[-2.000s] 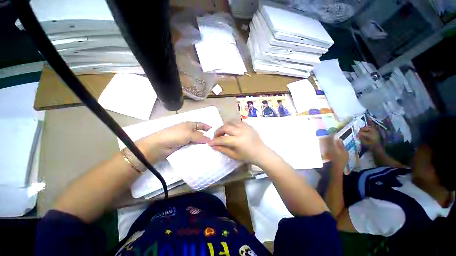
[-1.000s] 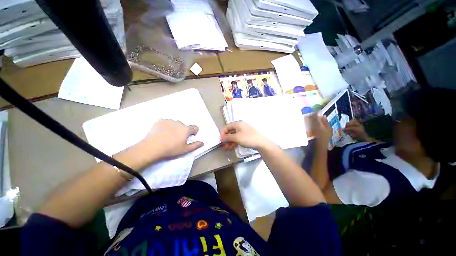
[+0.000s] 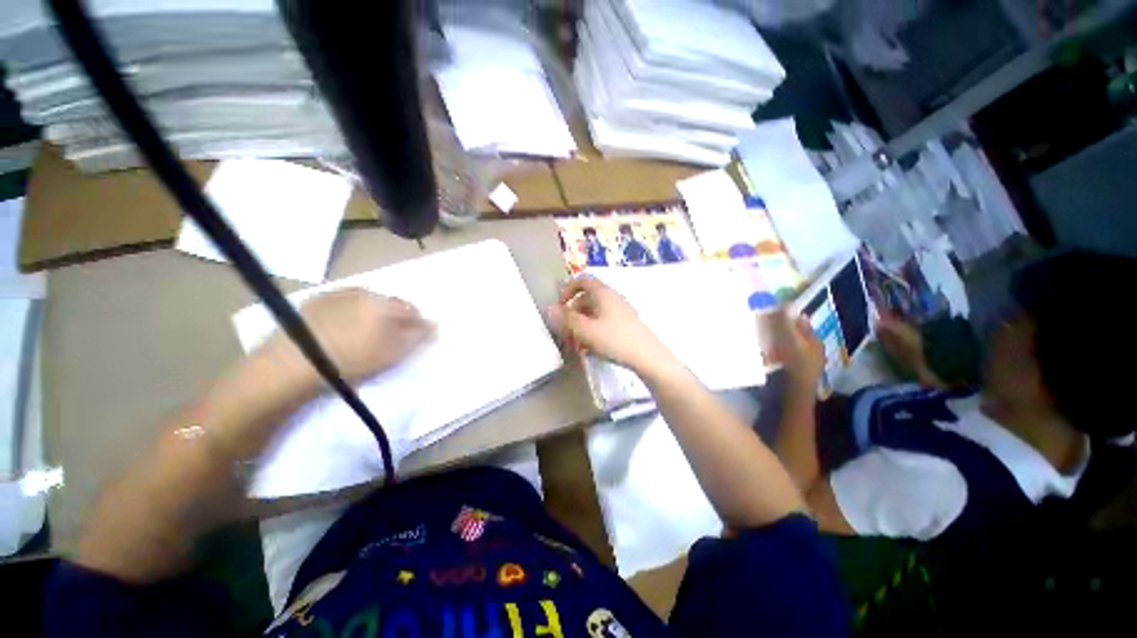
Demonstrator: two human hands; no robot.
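A white board or set of sheets with rounded corners (image 3: 486, 312) lies flat on the bench in front of me. My left hand (image 3: 362, 334) is blurred over its left part, above a loose white sheet (image 3: 331, 436); its grip is unclear. My right hand (image 3: 596, 322) is at the left edge of the white stack (image 3: 686, 324), fingertips close together; whether they pinch a sheet cannot be told. The black electric screwdriver (image 3: 374, 125) hangs over the back of the bench, tip down, above the board.
A black cable (image 3: 225, 237) crosses the view. Tall white stacks (image 3: 680, 75) stand at the back. A square white sheet (image 3: 274, 218) lies back left. A colourful printed sheet (image 3: 623, 239) lies under the right stack. A person (image 3: 923, 436) at the right holds a printed item.
My hands have parted from their meeting over the sheets. My left hand has moved left across the board; my right hand has moved to the right stack's edge. The view has shifted.
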